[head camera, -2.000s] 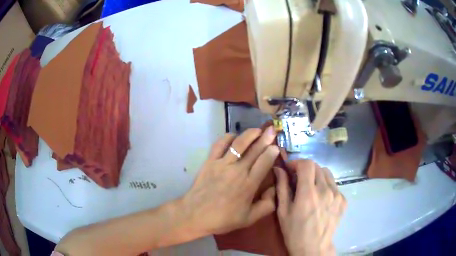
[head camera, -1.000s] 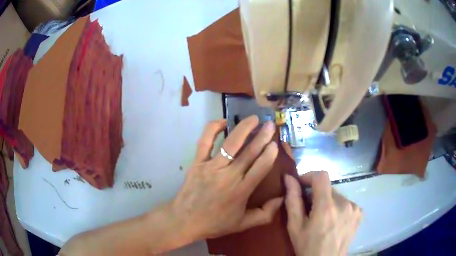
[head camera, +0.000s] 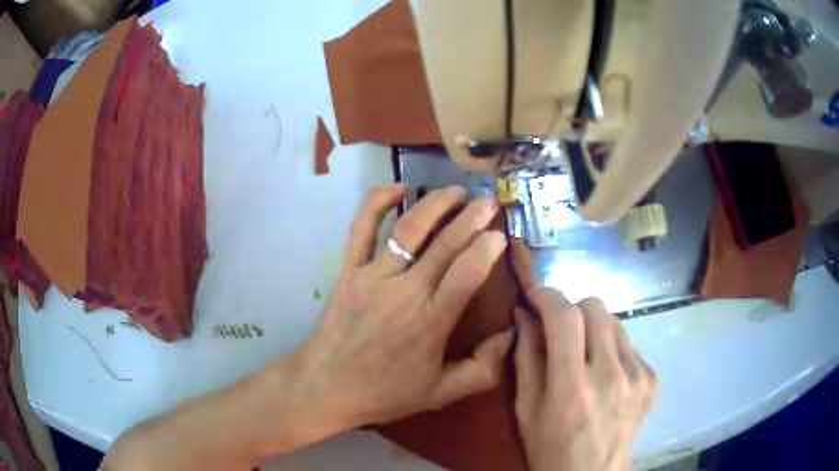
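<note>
A rust-brown cut piece (head camera: 478, 419) lies under both hands, its upper end at the presser foot (head camera: 517, 224) of the cream sewing machine (head camera: 515, 74). My left hand (head camera: 396, 304) lies spread on the piece, fingertips just left of the foot, a ring on one finger. My right hand (head camera: 580, 377) pinches the folded dark edge (head camera: 518, 276) of the piece between thumb and fingers, just in front of the foot. The needle itself cannot be made out. A yellow part (head camera: 507, 190) sits by the foot.
A thick bundle of brown pieces (head camera: 147, 193) stands at left, with a second bundle (head camera: 17, 175) beyond it. A brown panel (head camera: 382, 83) and small scrap (head camera: 323, 145) lie behind my left hand. A black phone (head camera: 752, 193) rests on a brown piece (head camera: 754, 271) at right.
The view has shifted closer to the machine. My right hand moved away from the foot along the edge, then back up nearer to it. My left hand stays spread on the cloth.
</note>
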